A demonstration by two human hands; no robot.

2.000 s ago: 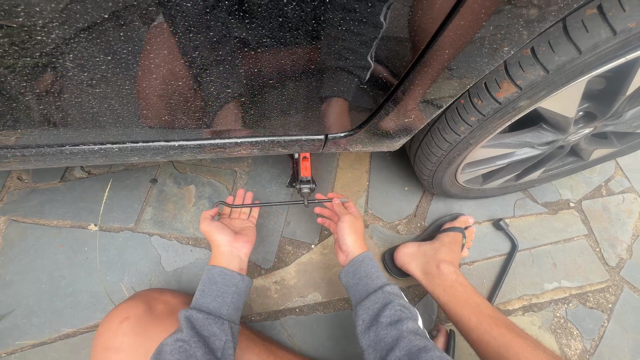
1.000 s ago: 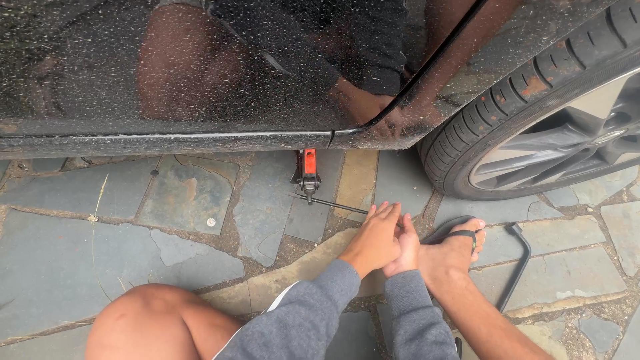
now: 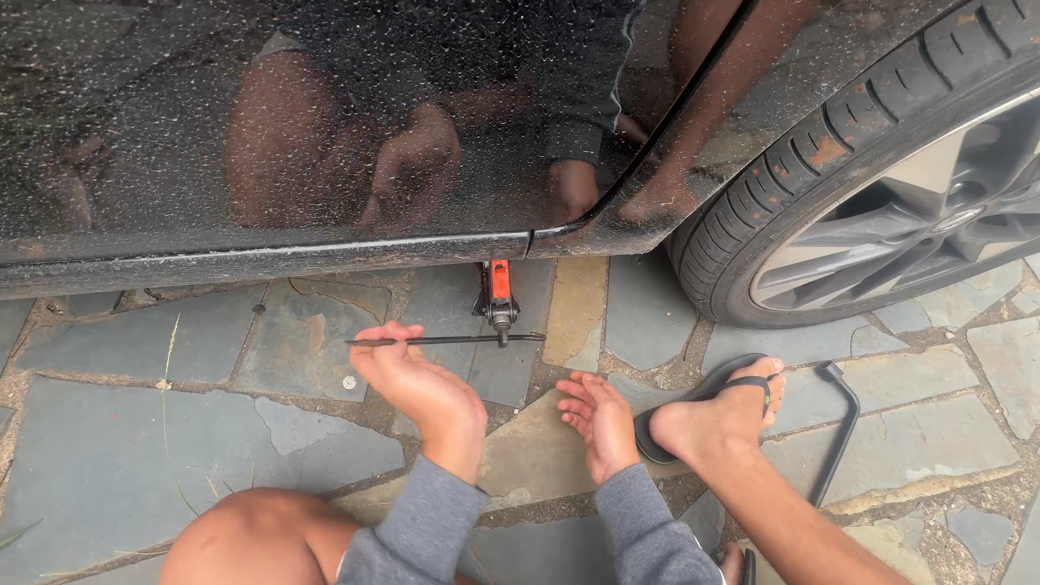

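Observation:
A red and black car jack (image 3: 500, 284) stands on the paving beneath the sill of a black car (image 3: 325, 249). A thin dark metal rod (image 3: 455, 340) passes crosswise through the jack's end fitting, roughly parallel to the sill. My left hand (image 3: 422, 390) is at the rod's left end, with its fingers and thumb around it. To the right and nearer to me, my right hand (image 3: 597, 418) is raised off the rod, palm inward, fingers apart and slightly bent, holding nothing.
At the right is the car's wheel, with a tyre (image 3: 764, 195) and a spoked alloy rim. A bent dark wheel wrench (image 3: 841, 431) lies on the stone paving (image 3: 203, 439) beyond my foot in a black flip-flop (image 3: 723, 398). My bare knee is at the lower left.
Both hands were together at the rod's right end a second ago. The left hand is now at its left end, and the right hand is off it. The rod has turned in line with the sill.

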